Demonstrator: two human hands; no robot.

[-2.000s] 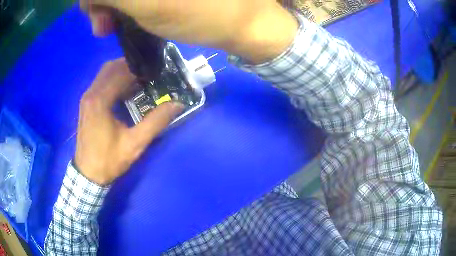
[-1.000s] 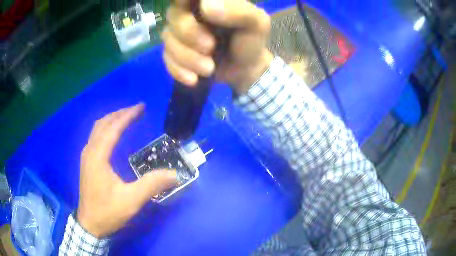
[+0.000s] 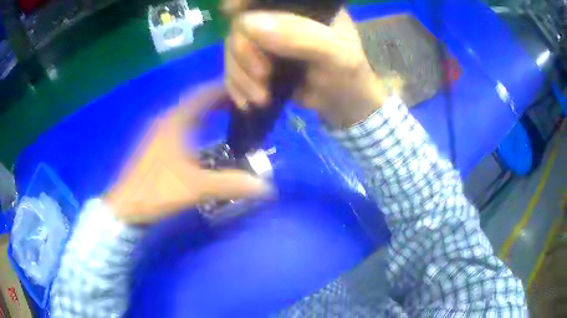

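An open plug-in adapter housing (image 3: 260, 163) with a dark circuit board lies on the blue sheeting in front of me, blurred. Its white boss points to the right. My left hand (image 3: 168, 171) is blurred; its thumb lies across the housing and its fingers reach around the far side, so much of the board is hidden. My right hand (image 3: 298, 59) is closed around the black electric screwdriver (image 3: 252, 127), which stands nearly upright with its lower end over the housing. The screwdriver tip cannot be seen.
Another white housing (image 3: 171, 28) sits on the green conveyor (image 3: 81, 81). A screw tray (image 3: 407, 53) is at the upper right, with the dark cord (image 3: 449, 118) hanging before it. A blue bin (image 3: 43, 174) with a clear bag (image 3: 38, 239) is at the left, above a carton (image 3: 11, 279).
Over two seconds, the right hand and screwdriver have moved right in view. Since one second ago, the left hand has swung over the housing, covering more of it. The view has shifted, bringing in the conveyor housing.
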